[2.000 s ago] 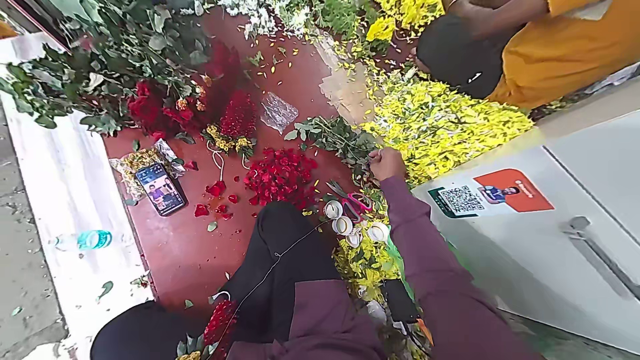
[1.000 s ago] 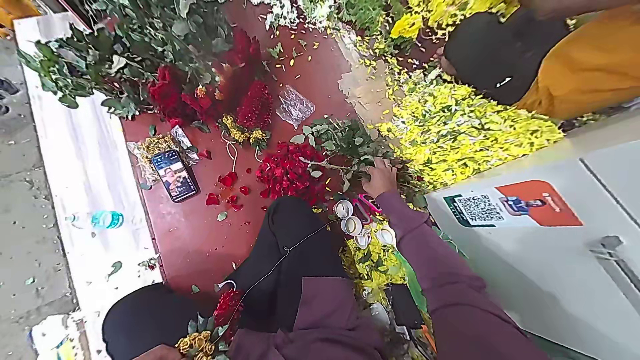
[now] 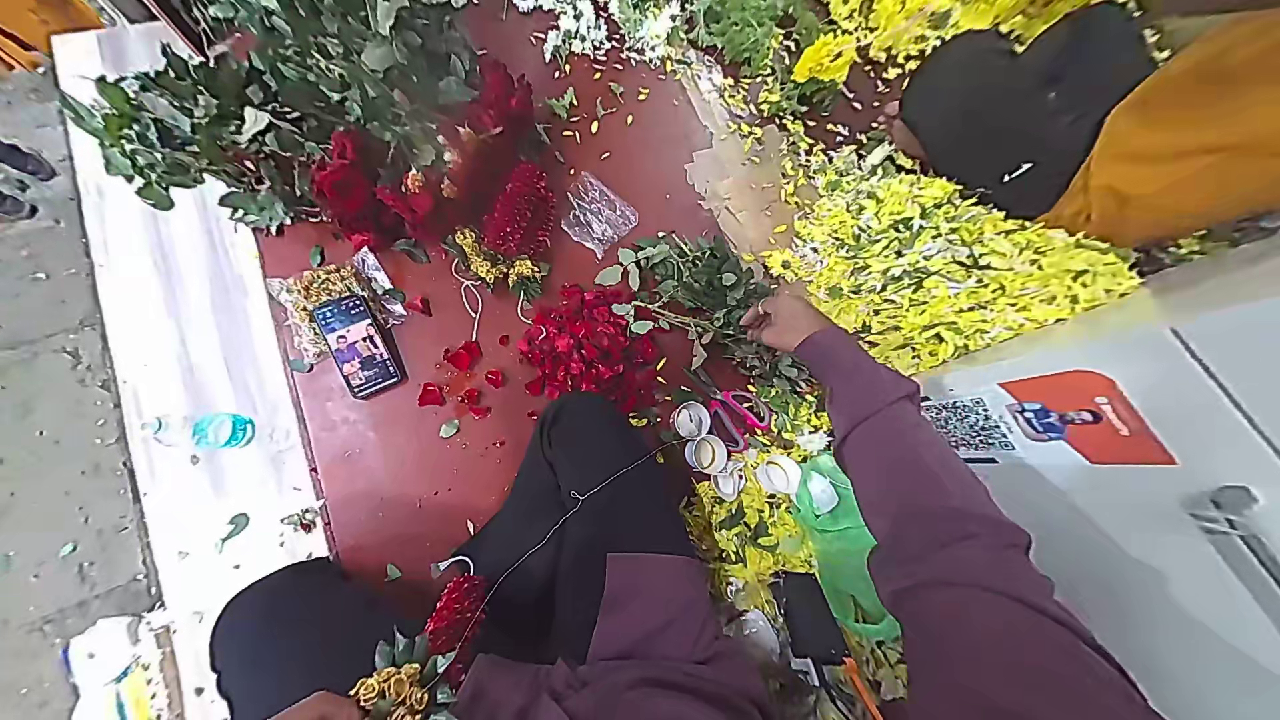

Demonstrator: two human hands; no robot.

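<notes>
My right hand [image 3: 785, 322] rests at a pile of green leafy stems [image 3: 705, 290], its fingers bent at the sprigs; whether it grips one is unclear. At the bottom edge, my left hand [image 3: 318, 706], partly cut off, is at a garland end with gold flowers [image 3: 392, 690], leaves and a red petal section [image 3: 458, 615]. A thin thread [image 3: 575, 500] runs from there across my lap toward the white spools [image 3: 706, 454]. Pink-handled scissors [image 3: 740, 415] lie beside the spools. A heap of red petals [image 3: 588, 348] sits between my knee and the stems.
A smartphone [image 3: 358, 345] lies on a packet of gold flowers [image 3: 315, 300]. Roses with foliage [image 3: 350, 185] and another red garland piece [image 3: 520, 212] lie beyond. Yellow petals [image 3: 940, 270] spread near another person in orange [image 3: 1180, 130]. A white cabinet [image 3: 1120, 560] stands right, a water bottle [image 3: 222, 431] left.
My left hand has come into view at the garland end since the oldest frame. My right hand, a loose fist at first, now has its fingers among the stems.
</notes>
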